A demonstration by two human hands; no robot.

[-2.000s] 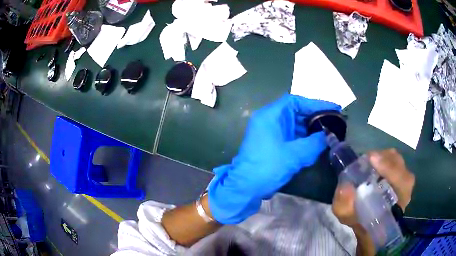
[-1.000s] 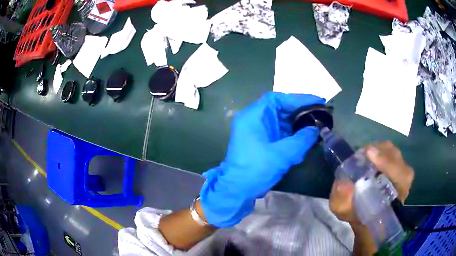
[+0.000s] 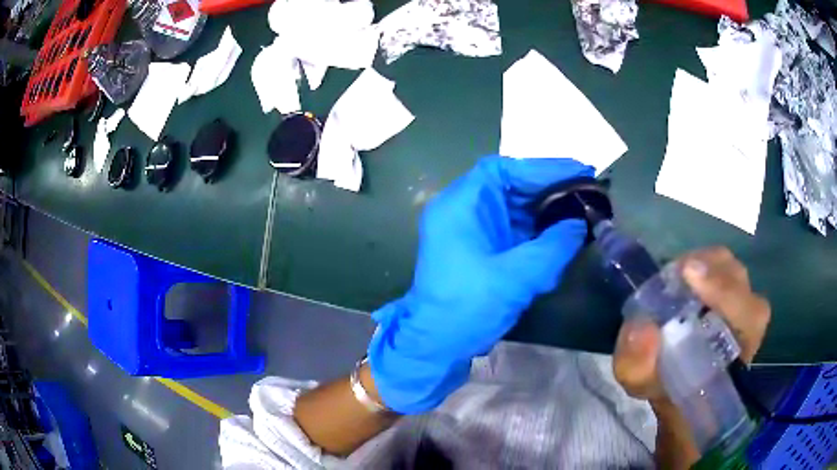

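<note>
My left hand (image 3: 482,275), in a blue nitrile glove, holds a round black unit (image 3: 571,204) by its edge between fingers and thumb, above the green mat. My bare right hand (image 3: 693,321) is closed around a clear, thick-bodied powered hand tool (image 3: 690,367) with a dark tapered nose and a greenish rear end. The tool's tip is at the face of the unit; whether it touches cannot be told. My left fingers hide part of the unit's rim.
Loose black units (image 3: 295,144) stand in a row at left. White paper (image 3: 555,115) and crumpled foil (image 3: 812,119) lie behind and right. Red-orange trays (image 3: 62,60) and a labelled clear bottle (image 3: 174,26) are at the back left. A blue stool (image 3: 138,307) is below the edge; a blue basket (image 3: 808,427) lower right.
The view has shifted, so the bench items sit further left and higher. The tool is tilted slightly differently against the unit. Both hands keep their holds.
</note>
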